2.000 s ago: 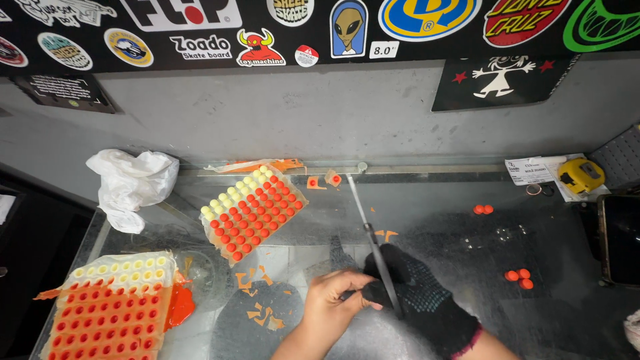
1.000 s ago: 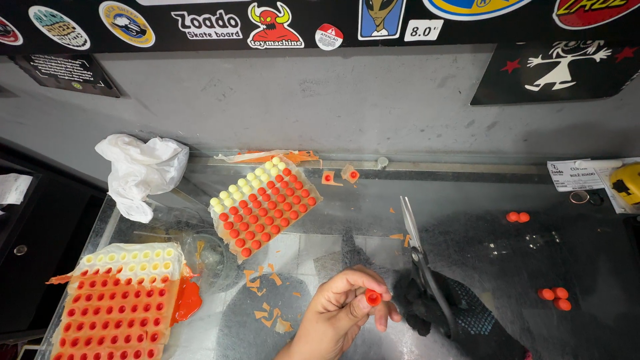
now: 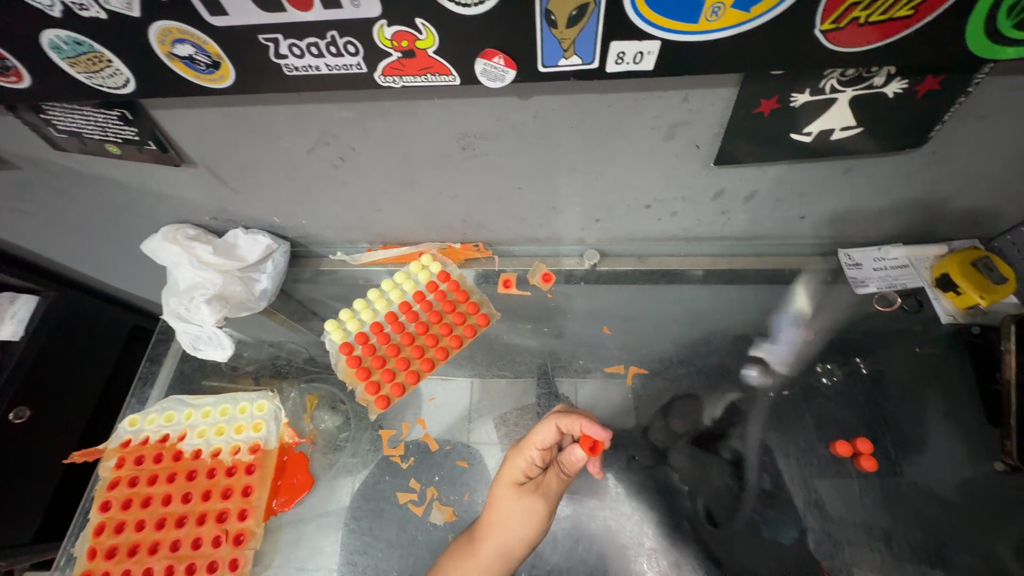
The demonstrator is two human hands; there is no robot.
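My bare left hand pinches a small red rubbery cup between thumb and fingertips near the middle of the glass tabletop. To its right, my black-gloved right hand is blurred by motion, with a pair of scissors in it, blades pointing up. Farther right lie three red pieces in a cluster. A sheet of red and pale yellow domes rests beyond my left hand. At the lower left is another sheet with red and yellow hollows. Small orange scraps lie left of my hand.
A crumpled white bag sits at the back left, and a red smear borders the lower sheet. Two cut squares lie by the back rail. A yellow tape measure rests on papers at the back right.
The scissors, beside my left hand two seconds ago, have moved away to the right. The red cup came into sight in my left fingers one second ago and is still held. The view has shifted.
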